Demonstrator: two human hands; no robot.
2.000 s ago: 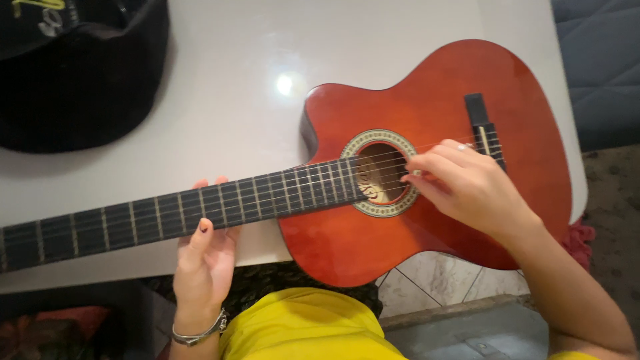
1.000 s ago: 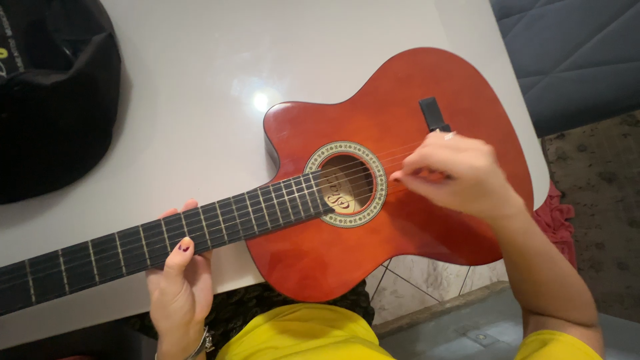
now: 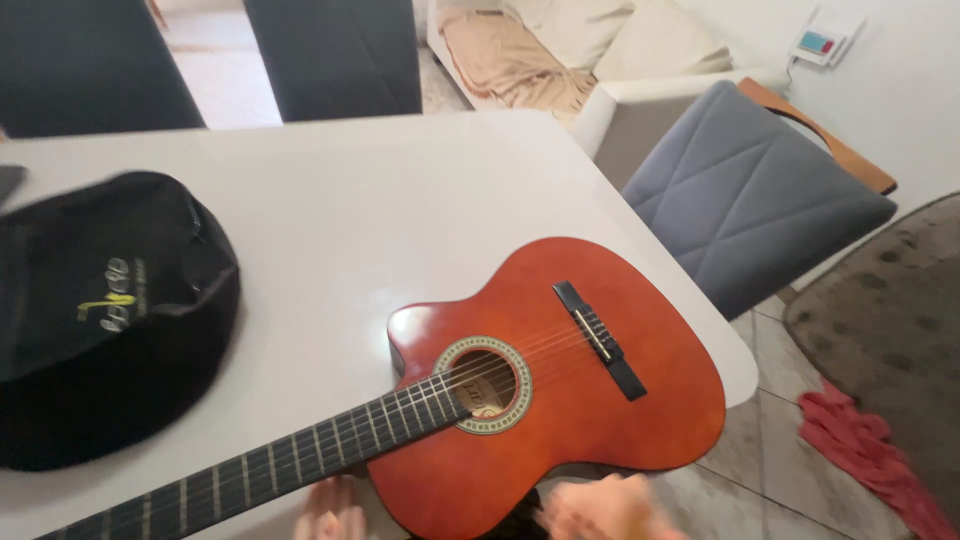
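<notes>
A reddish-orange cutaway acoustic guitar (image 3: 592, 435) lies face up on a white table, its dark fretboard (image 3: 281, 461) running to the lower left. Strings cross the round sound hole to the black bridge (image 3: 600, 341). At the bottom edge, my left hand (image 3: 330, 514) is beside the underside of the neck, partly cut off; whether it touches the neck cannot be told. My right hand (image 3: 607, 510), blurred, is just below the lower edge of the guitar body, off the strings, its fingers seemingly curled. No held object shows in it.
A black fabric bag (image 3: 120, 322) with printed writing sits on the left of the white table (image 3: 322, 195). Dark chairs stand beyond the far edge, a grey quilted chair (image 3: 750, 187) at the right. Behind are a cream sofa (image 3: 630, 97) and a red cloth (image 3: 862, 450) on the floor.
My right hand has left the strings and moved down below the guitar body. My left thumb no longer shows over the fretboard. The view has tilted up toward the room.
</notes>
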